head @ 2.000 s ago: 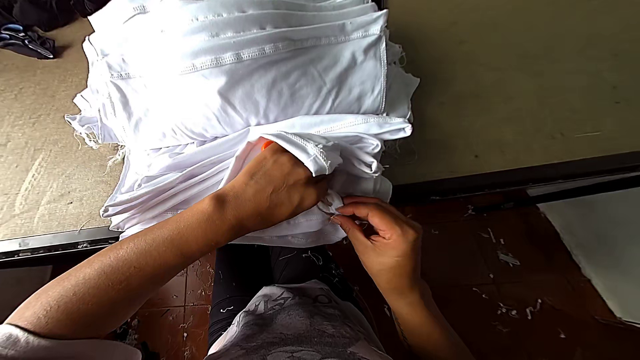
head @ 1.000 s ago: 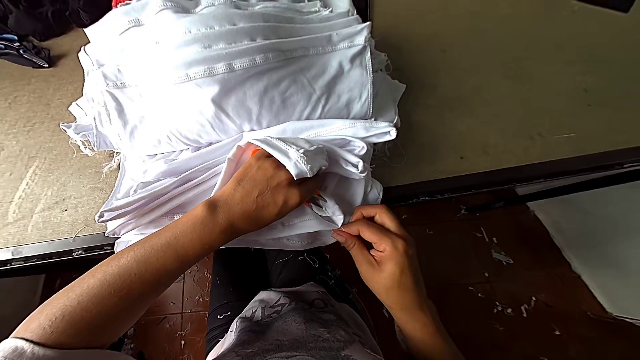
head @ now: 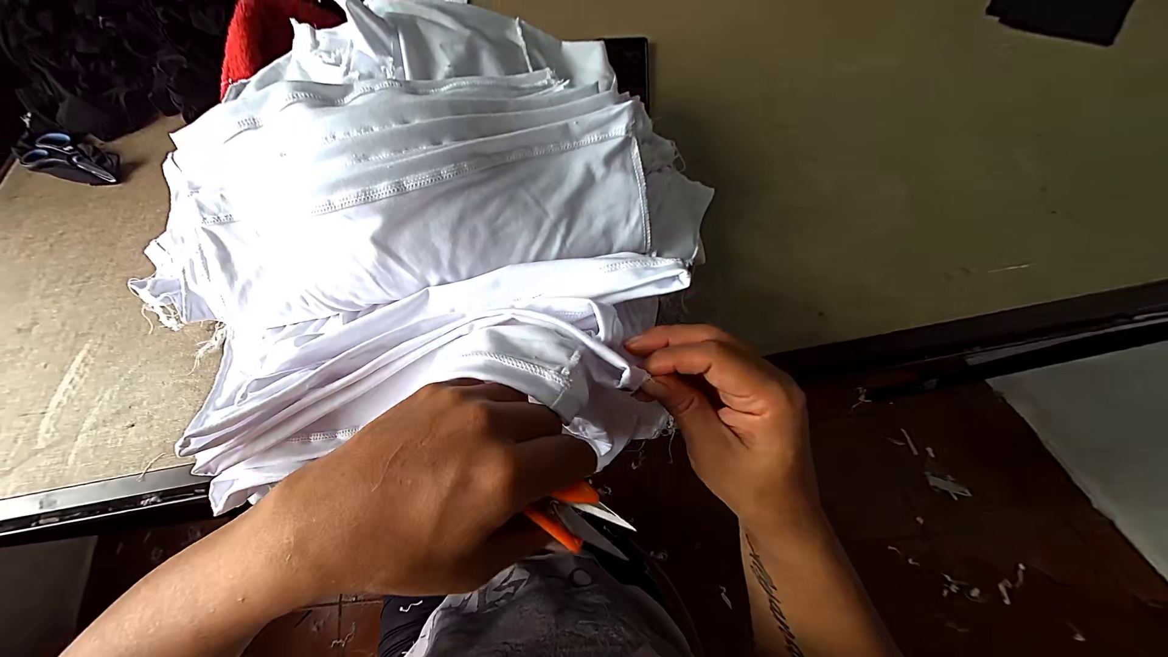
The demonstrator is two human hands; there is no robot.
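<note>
A thick stack of white fabric pieces (head: 429,228) with overlocked seams and frayed threads lies over the near table edge. My left hand (head: 447,484) is closed around small orange-handled thread snips (head: 570,525), whose blades point right below the fabric, and its fingers also touch a folded seam edge. At the stack's lower right, my right hand (head: 730,392) pinches a white fabric corner (head: 634,376) between thumb and fingers. How the left fingertips grip the cloth is hidden.
Dark-handled scissors (head: 68,157) rest on the table (head: 82,365) at left, near a dark fabric heap (head: 109,55) and red cloth (head: 265,41). A black piece (head: 1063,18) lies far right. Thread scraps litter the brown floor (head: 912,511); a pale panel (head: 1095,438) is at right.
My left hand has come out from under the fabric fold, and the orange-handled snips now show plainly below it. My right hand has moved up to the cloth's right edge.
</note>
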